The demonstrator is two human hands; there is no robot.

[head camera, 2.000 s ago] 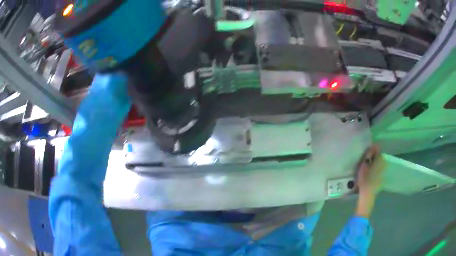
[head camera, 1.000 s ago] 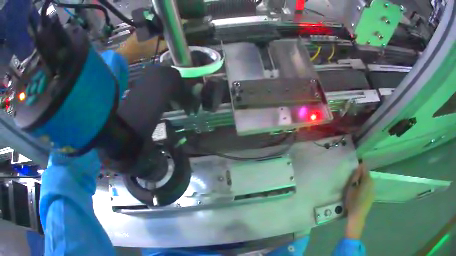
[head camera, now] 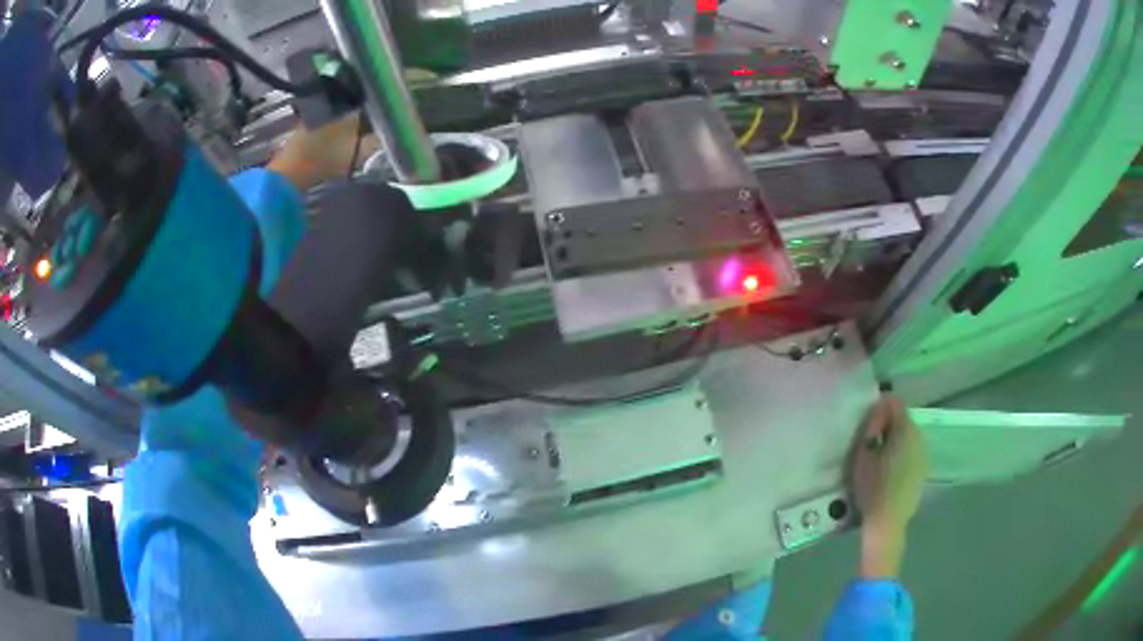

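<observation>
The inspection camera [head camera: 157,269], a large black cylinder with a blue band and orange light, stands at the left. Its round black lens end [head camera: 376,457] is low over the silver table [head camera: 501,570]. My left arm reaches up behind it. My left hand [head camera: 320,150] is partly seen behind the camera near the metal pole; its fingers are hidden. My right hand [head camera: 887,463] rests at the table's right edge beside the button box [head camera: 812,518], fingers bent. A small dark spot shows at its fingers; I cannot tell if it is held.
A long slotted slide rail [head camera: 646,482] lies on the table. Behind it are metal cover plates [head camera: 652,238] with a red light and a white-rimmed ring [head camera: 464,175] around the pole. A grey frame post [head camera: 990,175] and machine door [head camera: 1040,282] stand at the right.
The view has shifted, bringing the area behind the camera into sight. My left hand now shows farther back, near the pole. My right hand stays at the table's right edge.
</observation>
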